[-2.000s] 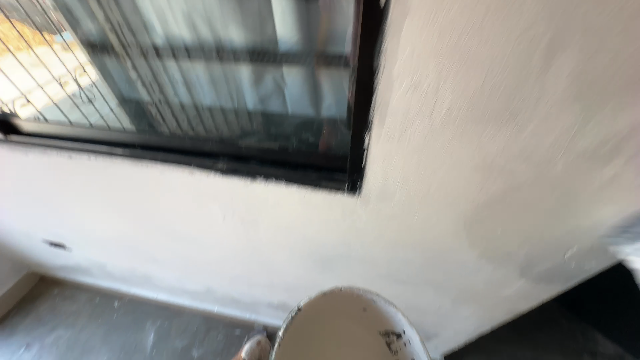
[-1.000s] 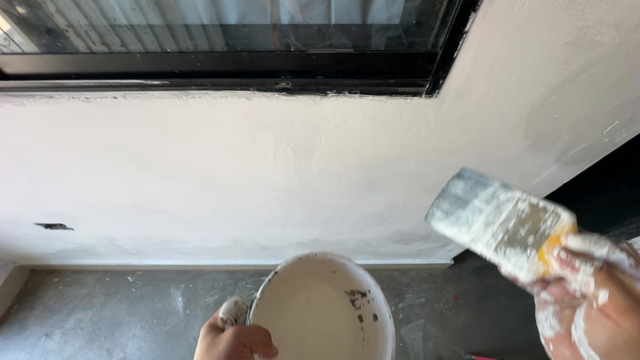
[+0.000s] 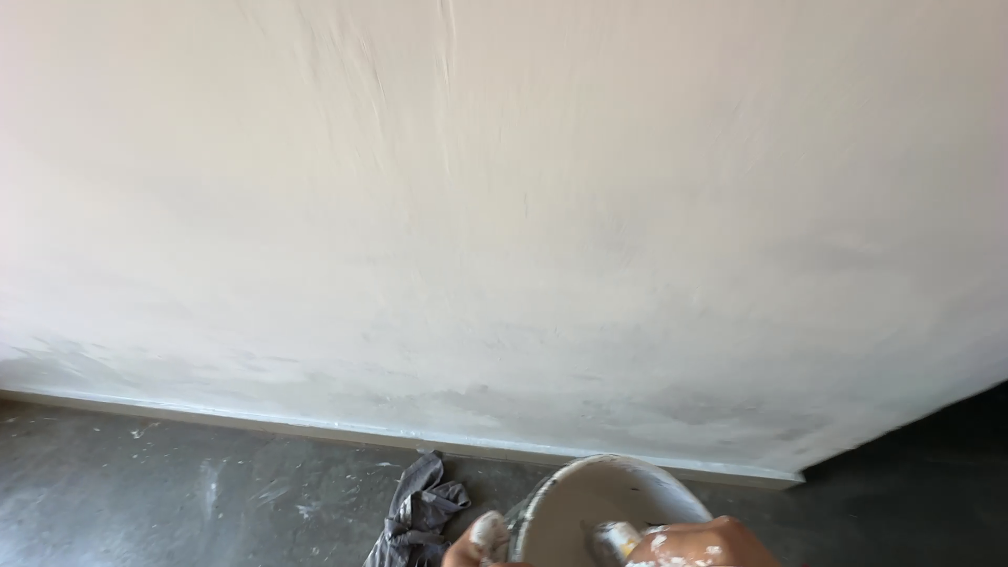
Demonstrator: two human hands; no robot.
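At the bottom of the view, my left hand [image 3: 482, 542] grips the rim of a round white bucket [image 3: 543, 504] of whitish paint. Flecked with paint, my right hand [image 3: 701, 543] is over the bucket's right side, closed on a paintbrush [image 3: 618, 539]. The brush's lower part is inside the bucket, and its bristles are mostly hidden. Behind the bucket rises a wall [image 3: 488, 236] with an uneven whitish coat, greyer toward its foot.
A crumpled grey cloth [image 3: 421, 512] lies on the grey, paint-spotted floor [image 3: 197, 488], left of the bucket. A low skirting [image 3: 331, 431] runs along the wall's foot. The wall ends at a dark area [image 3: 929, 480] on the right.
My right hand has come down from the right with the brush, which is now in the bucket. The view has turned downward, off the window. My left hand remains at the bucket's rim.
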